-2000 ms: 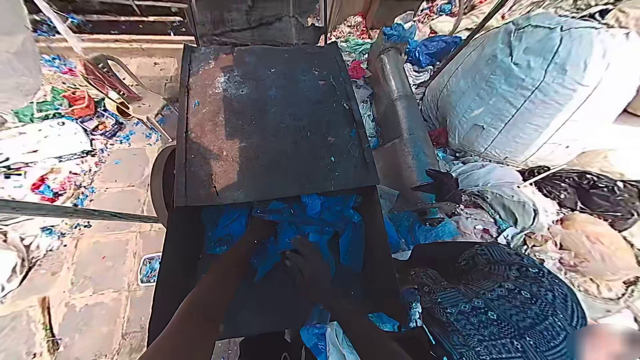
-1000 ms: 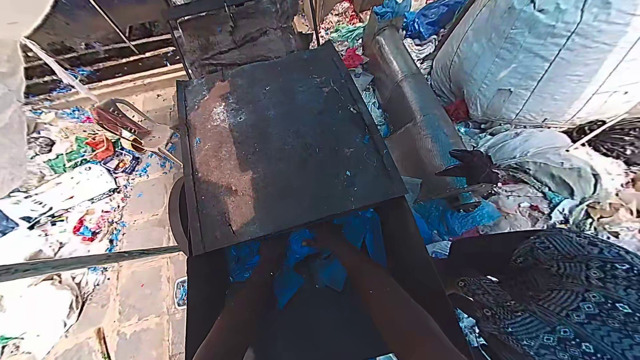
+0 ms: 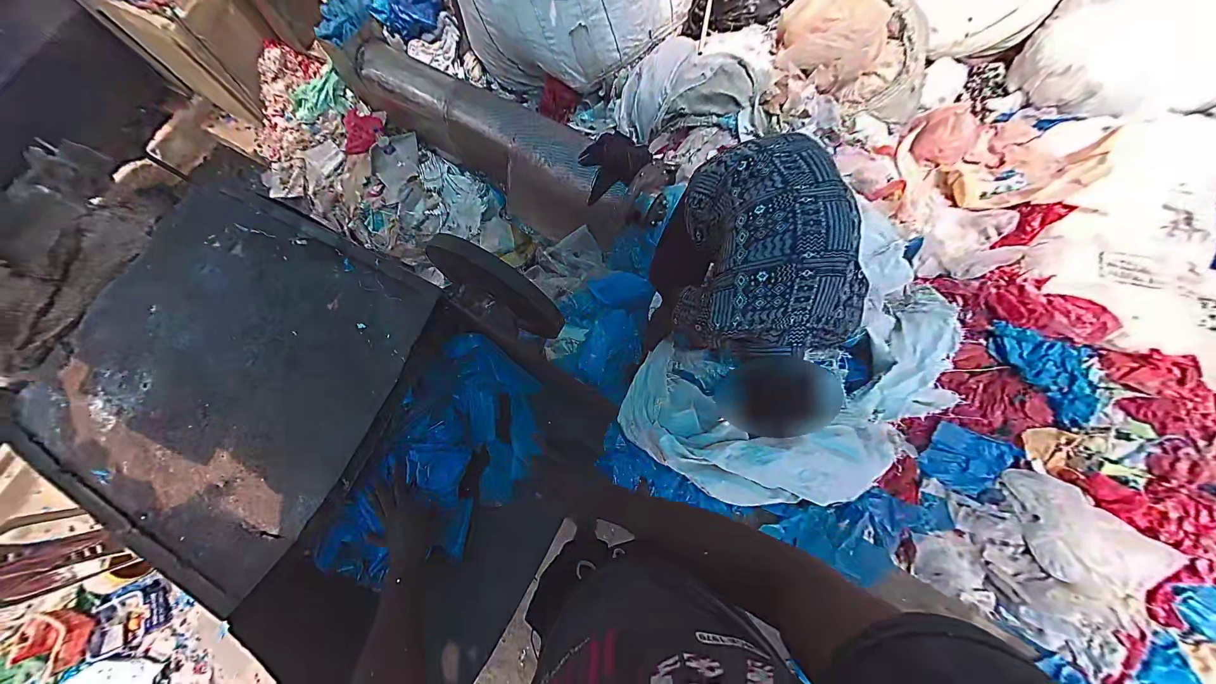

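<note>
Blue plastic film pieces (image 3: 475, 408) lie in the dark metal feed tray of a machine, at the edge of its flat metal cover (image 3: 237, 351). My left hand (image 3: 408, 518) rests on the near left part of this film, its fingers spread. From the lower right my right arm reaches across to the tray's right side. There my right hand (image 3: 575, 480) is a dark shape in shadow beside the film; its fingers cannot be made out, nor whether it holds anything.
A person in a patterned top (image 3: 779, 247) bends over a pale open sack (image 3: 760, 465) close on the right. A black wheel (image 3: 494, 285) juts from the machine's side. Beyond lie a metal duct (image 3: 475, 123), stuffed white sacks (image 3: 570, 38) and red plastic scraps (image 3: 1035, 304).
The view has swung strongly to the right. My right hand has left the film near my left hand and is now at the tray's right side. The bent person has come into fuller view.
</note>
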